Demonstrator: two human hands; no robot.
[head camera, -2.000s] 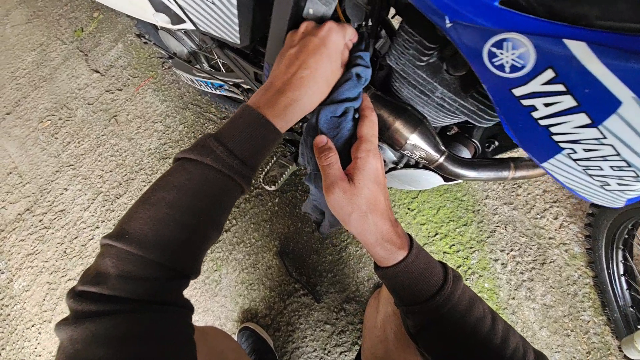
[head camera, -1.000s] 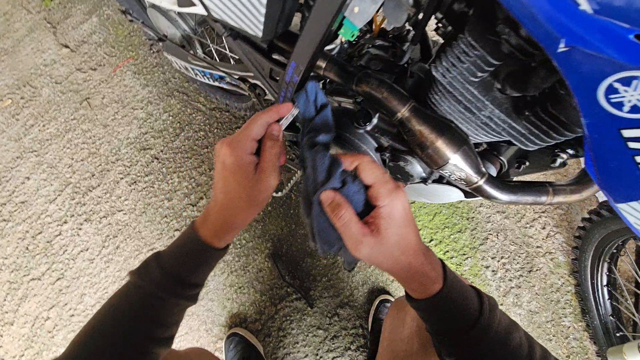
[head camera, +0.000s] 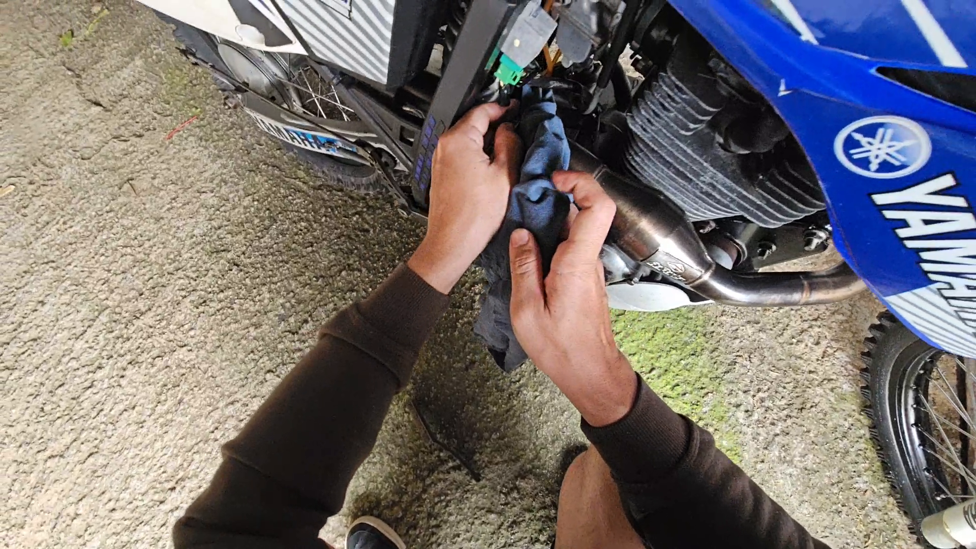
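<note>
My right hand (head camera: 568, 305) grips a dark blue cloth (head camera: 543, 145) between thumb and fingers, in front of the motorcycle's exhaust pipe. The cloth hangs down past my wrists and its upper end reaches in among the parts behind the frame. My left hand (head camera: 471, 183) is beside the cloth's upper part, thumb and forefinger raised below a green electrical connector (head camera: 508, 70). The fingertips are partly hidden, so whether they pinch something cannot be told. A black frame tube (head camera: 461, 91) runs just left of that hand.
Right of the cloth are the steel exhaust (head camera: 648, 221) and the finned engine cylinder (head camera: 709, 145). A blue Yamaha shroud (head camera: 862, 84) juts in at the upper right above the front wheel (head camera: 907, 412). The rear wheel (head camera: 313, 95) is at upper left. Rough ground (head camera: 191, 305) lies below.
My left hand has moved up from lower on the frame tube to near the green connector; the small light-coloured piece at its fingertips no longer shows. The cloth remains in my right hand.
</note>
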